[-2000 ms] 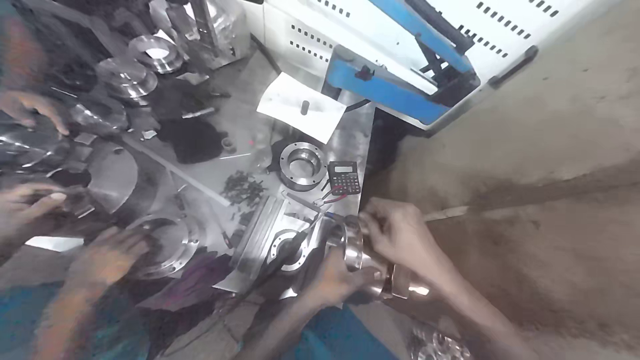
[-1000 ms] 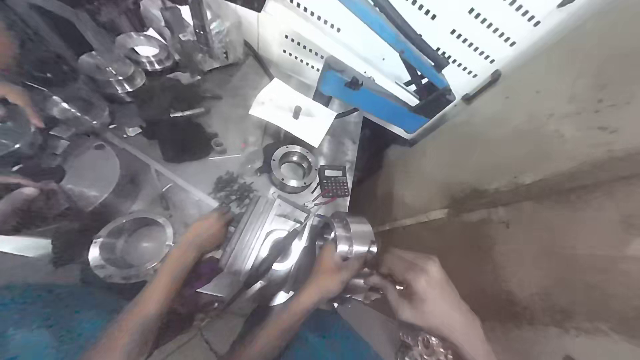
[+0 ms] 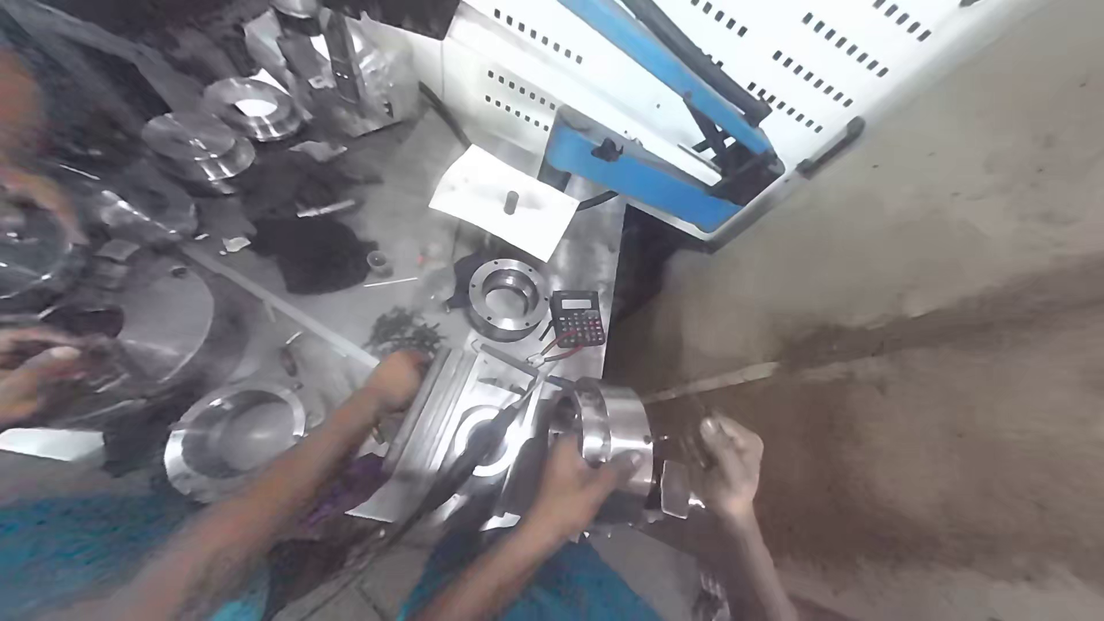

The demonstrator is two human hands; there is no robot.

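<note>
A shiny machined metal cylinder with a flange (image 3: 625,431) lies on its side at the near edge of the bench. My left hand (image 3: 582,487) grips it from the left, thumb across its curved side. Just right of the cylinder is my right hand (image 3: 729,466), its fingers curled; blur hides whether they hold something. A small bright metal block (image 3: 675,490) shows between the cylinder and that hand. Left of my left hand, a flat metal plate with a round ring (image 3: 487,440) is partly covered by a dark cable or strap.
A flanged ring (image 3: 507,297), a calculator (image 3: 578,319) and a white paper (image 3: 504,203) lie beyond. A co-worker's hand (image 3: 398,379) reaches a pile of small dark parts (image 3: 401,332). Large metal rings (image 3: 233,435) sit at left. A blue arm (image 3: 638,172) crosses the white perforated panel.
The co-worker's hand has moved from the large flanged ring at left to the pile of small parts. My right hand has shifted away from the cylinder, which my left hand still grips.
</note>
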